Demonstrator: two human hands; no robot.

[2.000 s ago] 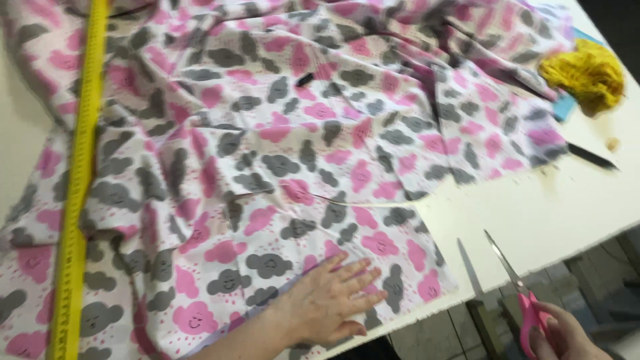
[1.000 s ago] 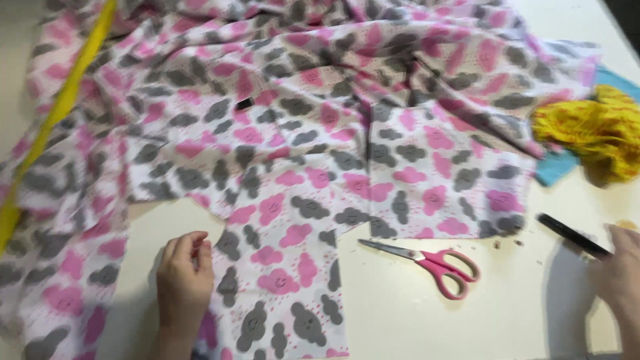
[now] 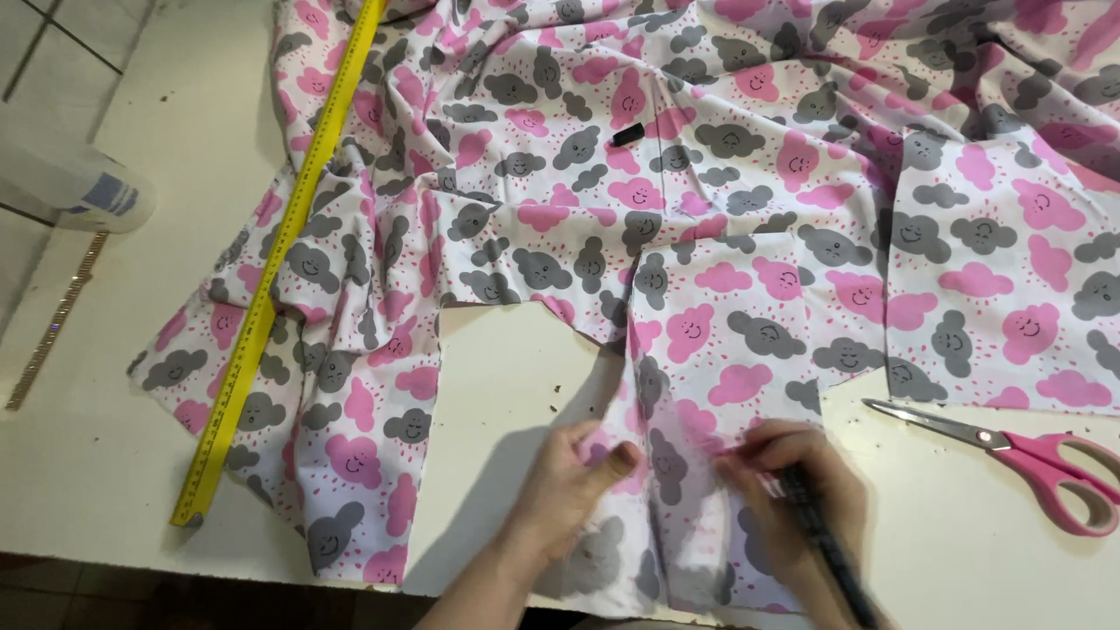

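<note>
A cut piece of cloud-print fabric [image 3: 735, 324] in white, pink and grey hangs over the table's near edge. My left hand [image 3: 569, 490] grips its left side between thumb and fingers. A black marker [image 3: 822, 542] is held in my right hand [image 3: 801, 490], which is blurred, with its fingertips at the same piece. The marker's small black cap [image 3: 628, 135] lies apart on the large rumpled fabric [image 3: 560, 175] behind. To the right, pink-handled scissors [image 3: 997, 442] lie on the table with their blades closed. Another cut piece [image 3: 989, 289] lies above them.
A yellow ruler [image 3: 284, 254] lies slantwise across the fabric's left part. At far left are a translucent plastic container [image 3: 105, 192] and a beaded strip [image 3: 61, 319] on the white table [image 3: 87, 472]. Small scraps dot the tabletop. The table's near edge runs below my hands.
The scissors, in my right hand two seconds ago, now lie on the table. My right hand has picked up the marker and moved left to the fabric piece. My left hand has taken hold of that piece.
</note>
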